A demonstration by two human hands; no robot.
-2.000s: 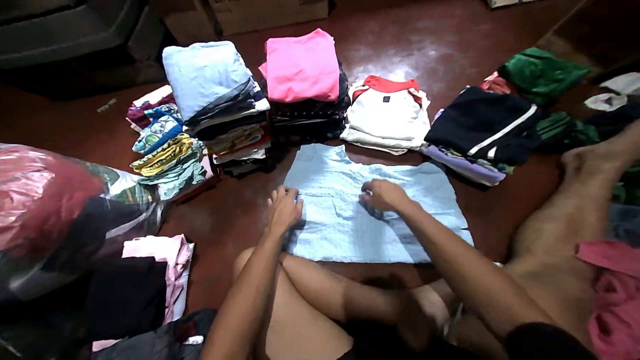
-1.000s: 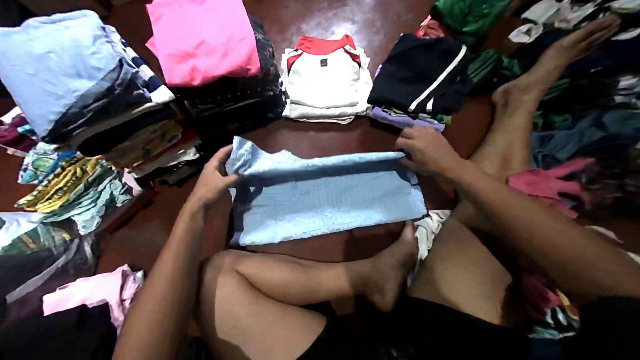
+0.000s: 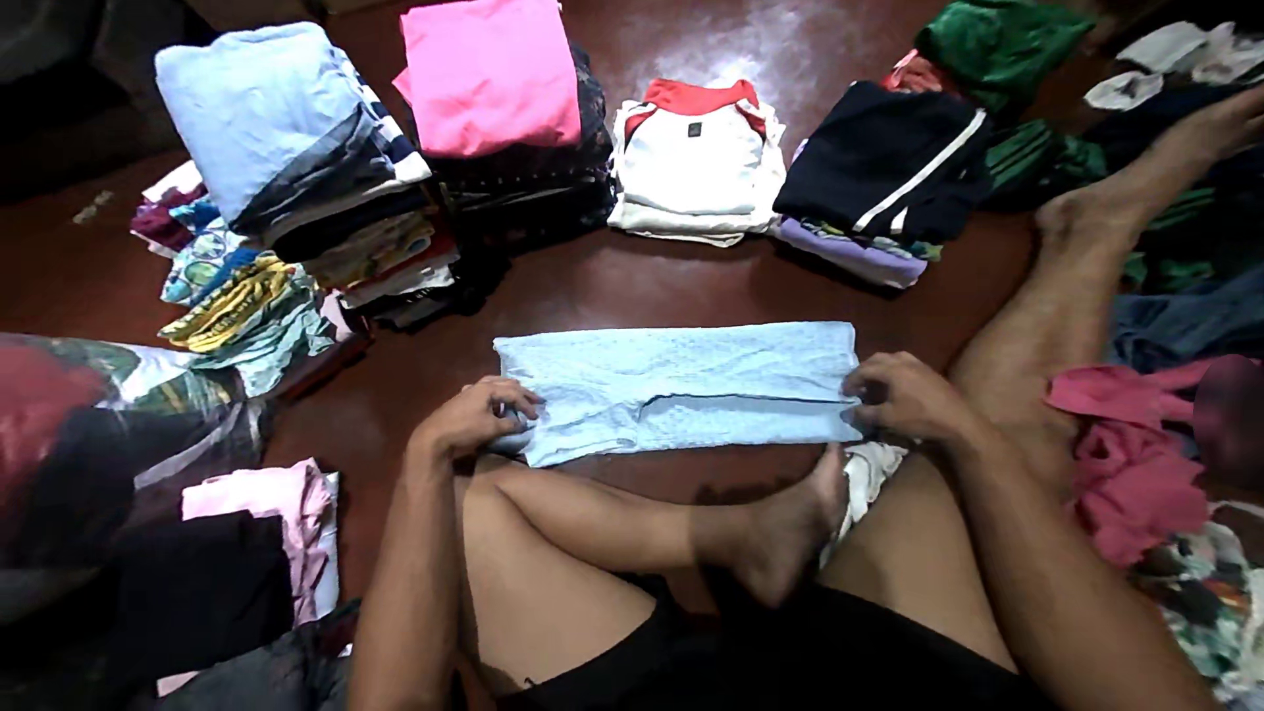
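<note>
A light blue cloth garment lies on the dark red floor before my crossed leg, folded into a long flat strip with one layer's edge running along its middle. At its left end my left hand touches the fabric with bent fingers. My right hand has its fingertips at the garment's right end; whether either hand pinches the cloth cannot be told.
Behind stand stacks of folded clothes topped by a light blue piece, a pink piece, a white and red shirt and a dark piece with a white stripe. A plastic-wrapped bundle lies left, loose pink cloth right.
Two seconds ago the blue garment was spread out wide; a second ago my hands held its far edge while folding it over. Now it is a narrower strip, with both hands lower at its ends.
</note>
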